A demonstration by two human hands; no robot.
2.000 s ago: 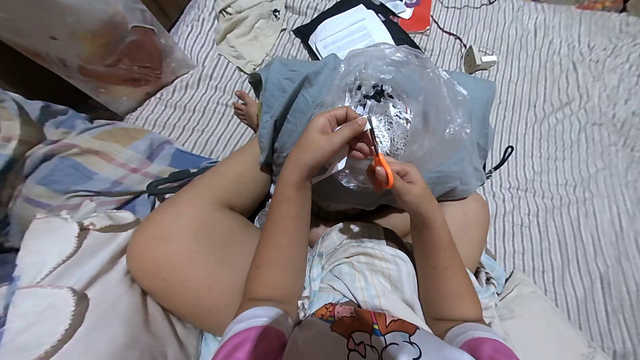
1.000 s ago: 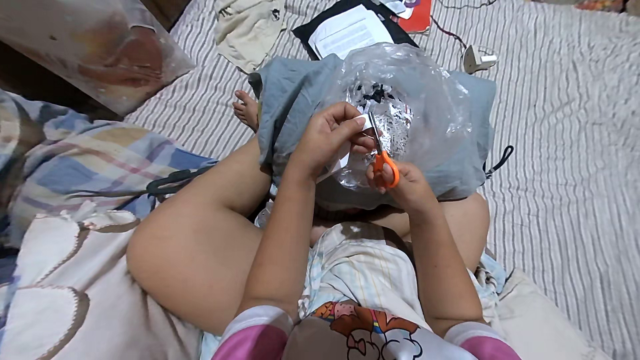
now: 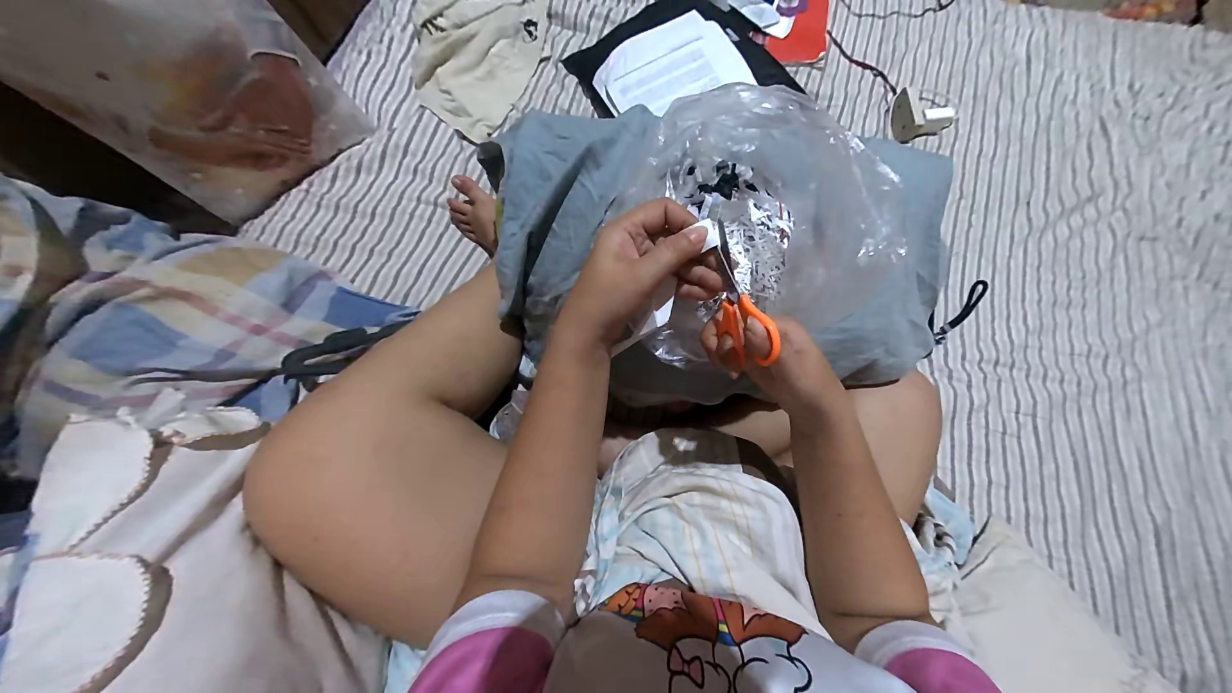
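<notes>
My left hand (image 3: 647, 262) pinches a narrow white paper strip (image 3: 710, 234) between thumb and fingers; part of the strip trails below the palm. In my right hand (image 3: 770, 358) is a pair of orange-handled scissors (image 3: 749, 327), its blades pointing up beside the strip, close to my left fingertips. Under both hands lies a clear plastic bag (image 3: 847, 212) holding small cut pieces (image 3: 756, 241), white and silvery, with some black ones (image 3: 717, 178) near the top. The bag rests on a grey-blue cushion or folded cloth (image 3: 568, 183) across my lap.
Beyond the cushion, printed papers (image 3: 674, 63) lie on a black pouch beside a red folder (image 3: 801, 34). A white plug or adapter (image 3: 921, 115) with a dark cord is on the striped bedsheet (image 3: 1088, 289). A beige cloth (image 3: 476, 63) and a plaid blanket (image 3: 192, 308) lie to the left.
The scissors and my right hand have shifted slightly against the paper strip. My left hand keeps its pinch in nearly the same place.
</notes>
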